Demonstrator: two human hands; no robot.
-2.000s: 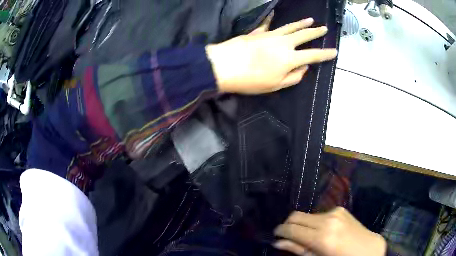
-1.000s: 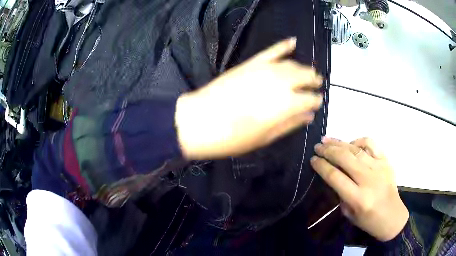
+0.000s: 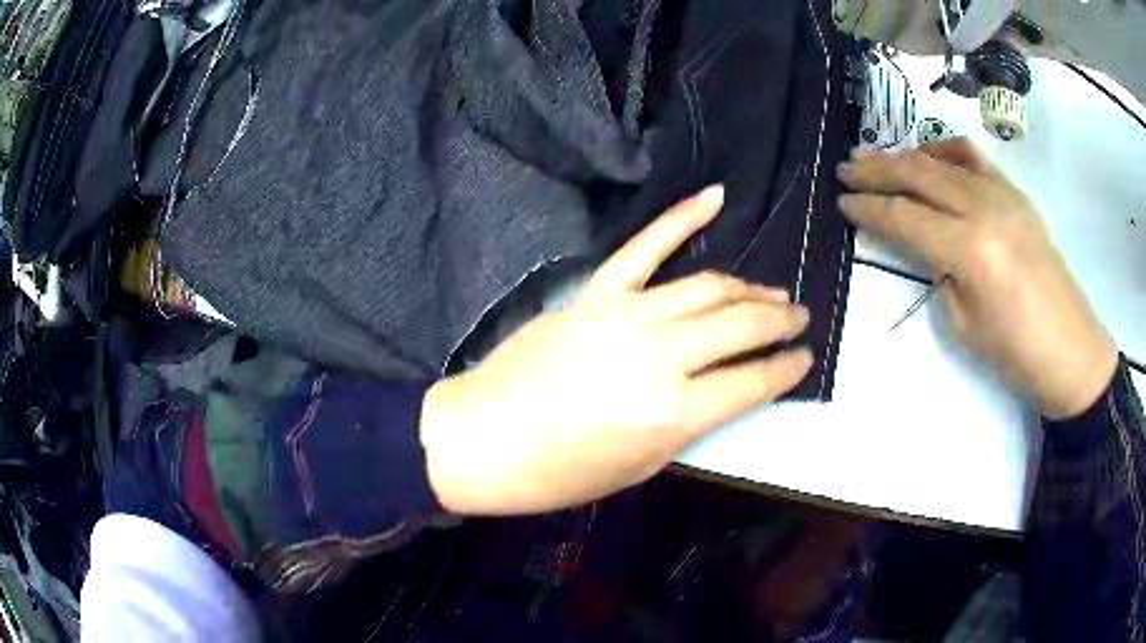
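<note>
A black denim panel (image 3: pixel 754 163) with pale stitch rows along its right edge lies on the white table, its far end by the sewing machine (image 3: pixel 930 19). My left hand (image 3: pixel 628 377) lies flat on the panel's near end, fingers spread. My right hand (image 3: pixel 987 251) is at the panel's right edge near the needle plate (image 3: pixel 887 107), fingertips touching or nearly touching the cloth. A thin pointed tool (image 3: pixel 921 304) sticks out from under my right palm. The needle is not clearly visible.
Crumpled dark grey cloth (image 3: pixel 339 176) spreads left of the panel. More dark garments (image 3: pixel 63 138) hang at the far left. A cream ribbed knob (image 3: pixel 1004 113) is beside the machine head. The white table (image 3: pixel 930 427) has a brown front edge.
The panel's near end has moved up from the lap onto the table. My right hand has moved up beside the needle plate. My left hand has shifted lower. More of the machine head shows.
</note>
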